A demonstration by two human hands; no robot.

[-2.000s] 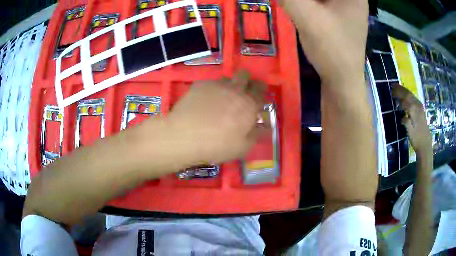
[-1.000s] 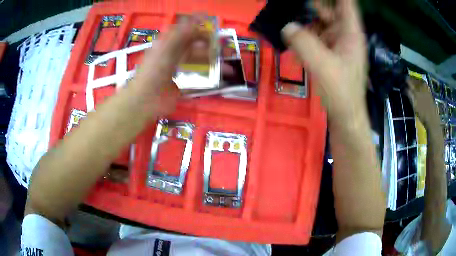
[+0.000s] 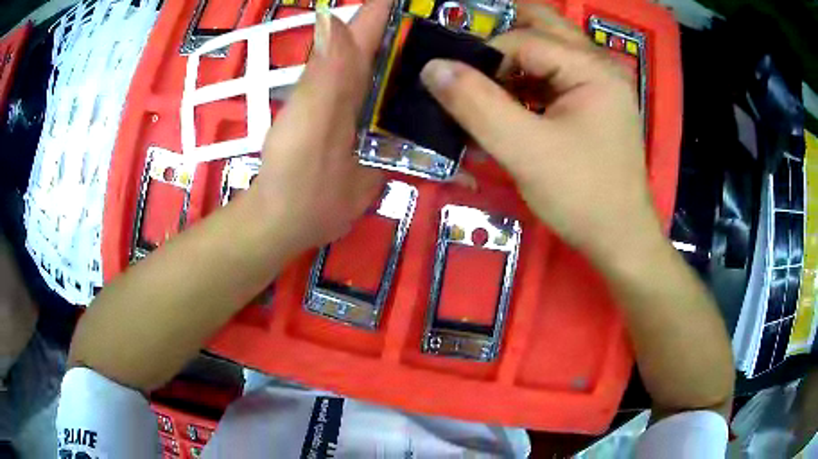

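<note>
My left hand (image 3: 314, 152) holds a silver phone frame (image 3: 408, 157) above the red tray (image 3: 574, 305), at the top centre. My right hand (image 3: 556, 125) holds a black pad (image 3: 430, 85) over the frame's window, with its thumb on the pad. The pad covers most of the window, and a yellow strip shows along its left side. Yellow squares and a round hole are at the frame's upper end. The fingertips behind the frame are hidden. Other frames (image 3: 471, 345) lie in tray pockets.
A white lattice carrier sheet (image 3: 258, 90) lies across the tray's upper left. A heap of white lattice sheets (image 3: 76, 161) is at left. Black-gridded sheets (image 3: 776, 269) and a yellow-patched sheet (image 3: 812, 242) are at right, near dark glossy film (image 3: 740, 202).
My left hand has lifted the frame off the tray's lower-right pocket. My right hand has brought the black pad from the upper right onto the frame. The view has shifted.
</note>
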